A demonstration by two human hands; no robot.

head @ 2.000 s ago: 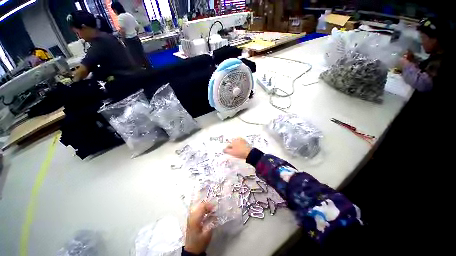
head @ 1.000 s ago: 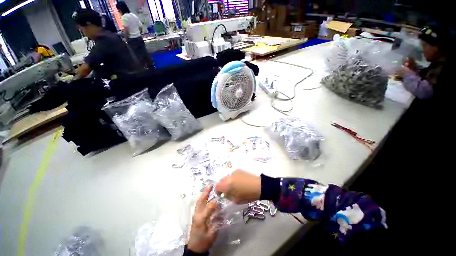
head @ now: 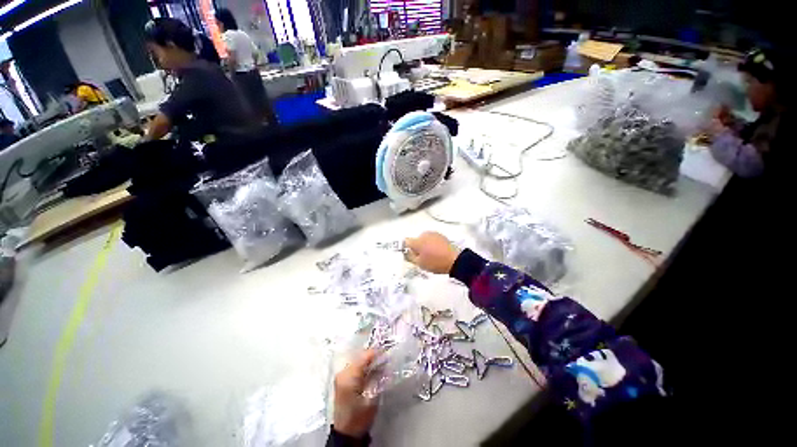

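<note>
My left hand (head: 353,395) is at the bottom centre, its fingers closed on a crumpled clear poly bag (head: 393,356). My right hand (head: 430,252) reaches to the back right of the whitish scatter of small silver hardware (head: 363,281); its fingertips are at the scatter and whether they hold a piece cannot be told. Bare metal hooks (head: 450,358) lie in a loose pile right of my left hand, below my right forearm.
A fan (head: 414,163) stands behind the scatter. Two filled bags (head: 251,216) lean on black fabric (head: 175,229). Another filled bag (head: 527,244) lies beside my right sleeve. Red-handled snips (head: 624,237), a large sack (head: 631,144) and a person (head: 741,140) are at right.
My right hand has moved from beside my left hand back to the far side of the scatter. More of the bare hook pile shows. My left hand stays at the clear bag.
</note>
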